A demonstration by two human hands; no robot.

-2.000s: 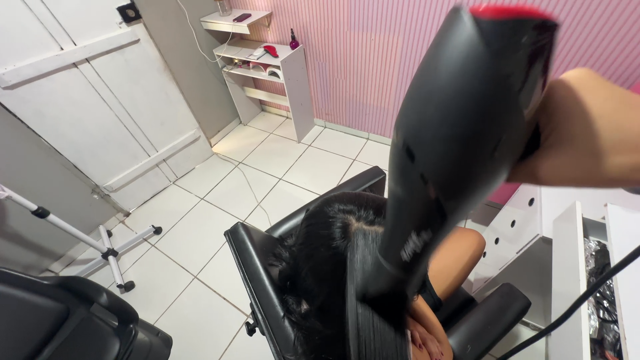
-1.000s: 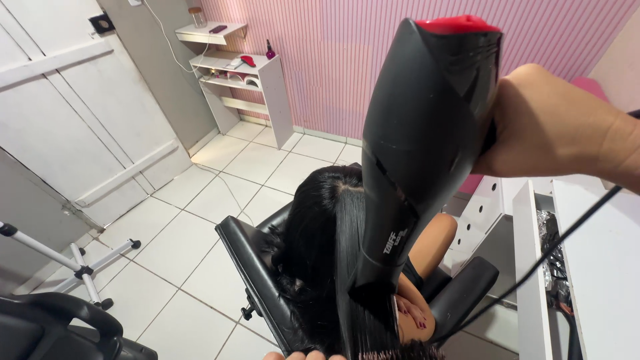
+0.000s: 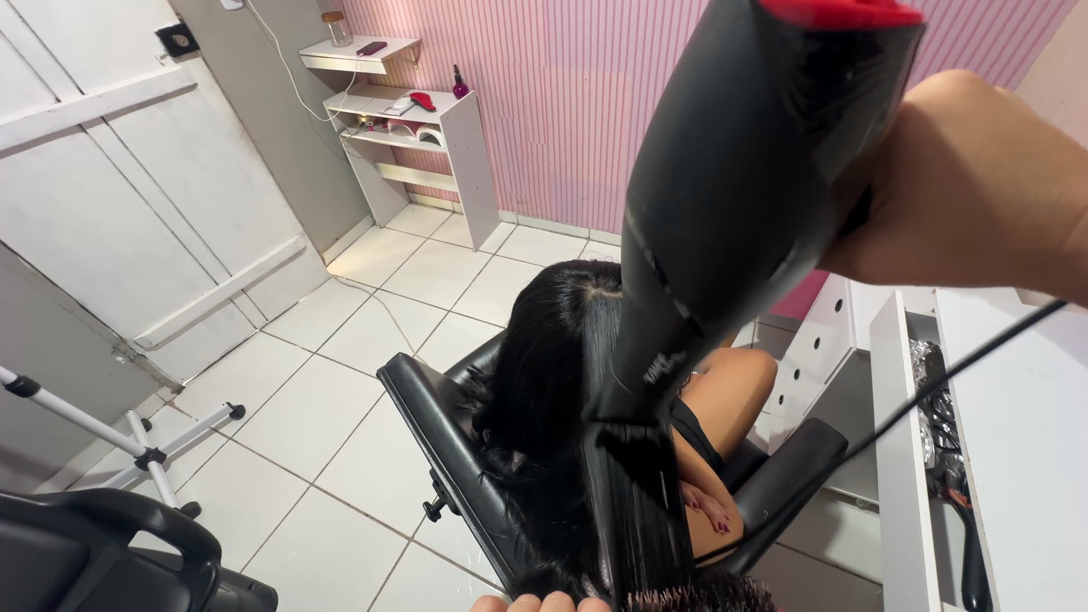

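Note:
My right hand (image 3: 960, 178) grips a black hair dryer (image 3: 731, 187) with a red rear end. Its nozzle points down at a stretched section of long black hair (image 3: 642, 501) of a seated person. Below the nozzle, a round bristle brush (image 3: 705, 595) lies against that section at the bottom edge. Only the fingers of my left hand (image 3: 540, 603) show, curled beside the brush; its handle is out of sight, so what they hold cannot be told. The person sits in a black salon chair (image 3: 442, 450), a hand resting on an arm.
An open white drawer (image 3: 901, 459) at the right holds a black-handled brush (image 3: 969, 544). The dryer's cord (image 3: 960, 374) runs across the right side. At the left stand a white wheeled stand (image 3: 149, 459) and another black chair (image 3: 110, 552). White shelves (image 3: 476, 170) stand by the pink wall.
My left fingers and the round brush, unseen two seconds ago, came into view at the bottom edge one second ago and remain there. My right hand still holds the dryer over the hair.

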